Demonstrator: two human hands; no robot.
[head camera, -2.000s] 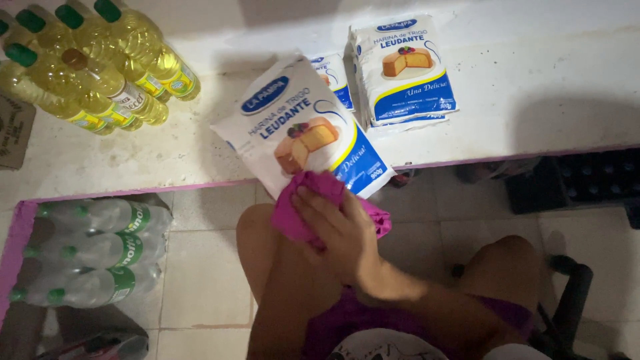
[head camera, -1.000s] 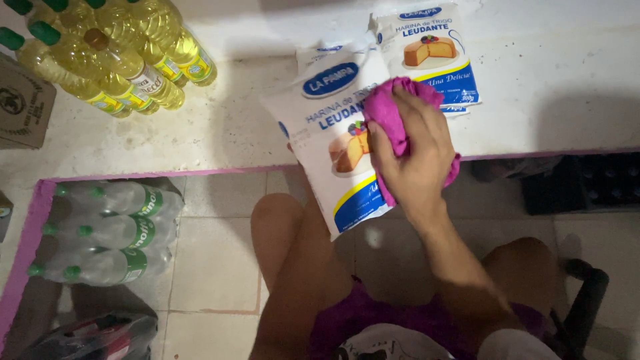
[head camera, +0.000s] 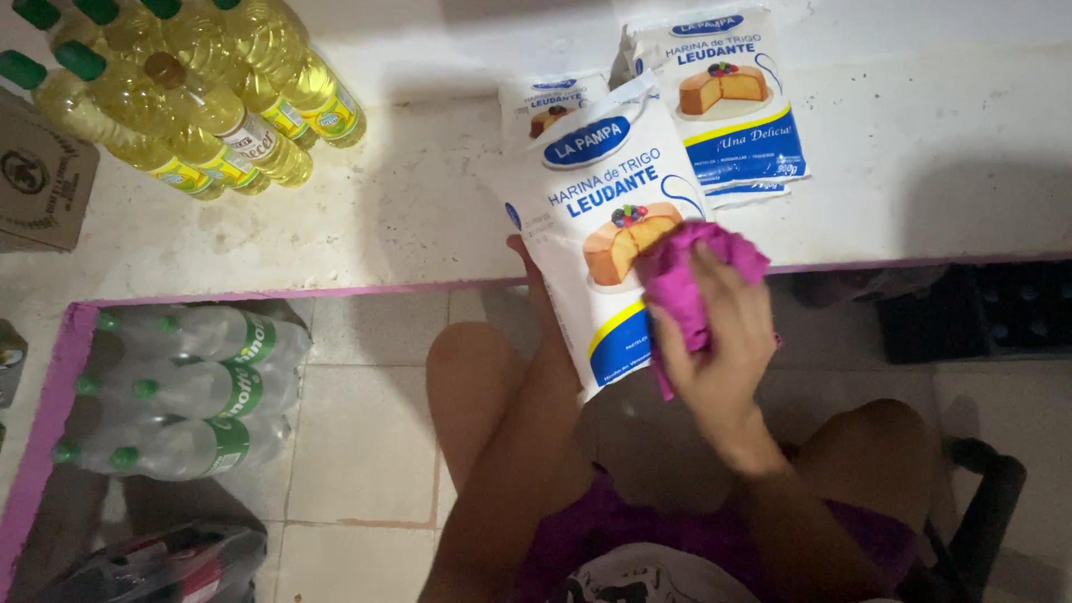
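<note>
My left hand (head camera: 526, 258) is mostly hidden behind a plastic bag of wheat flour (head camera: 565, 239) and holds it up, tilted, over the shelf's front edge. Against the right side of the bag's printed front, my right hand (head camera: 724, 335) presses a crumpled magenta cloth (head camera: 687, 285), its fingers bent over the fabric. The bag's lower right part is covered by cloth and hand. Just behind, a similar flour bag (head camera: 733, 134) lies on top of another at the right. One more flour bag (head camera: 544, 96) shows partly behind the held one.
Several bottles of yellow oil (head camera: 251, 100) stand on the white shelf (head camera: 435, 209), beside a cardboard box (head camera: 42, 176). Below are a pack of clear green-capped bottles (head camera: 193, 394), a plastic-wrapped dark pack (head camera: 167, 569) and a dark crate (head camera: 988, 314). A black chair armrest (head camera: 988, 494) is at lower right.
My right hand has moved the cloth over the bag's front, from its lower part to its right side. The held bag has turned more upright since two seconds ago. The view has shifted a little.
</note>
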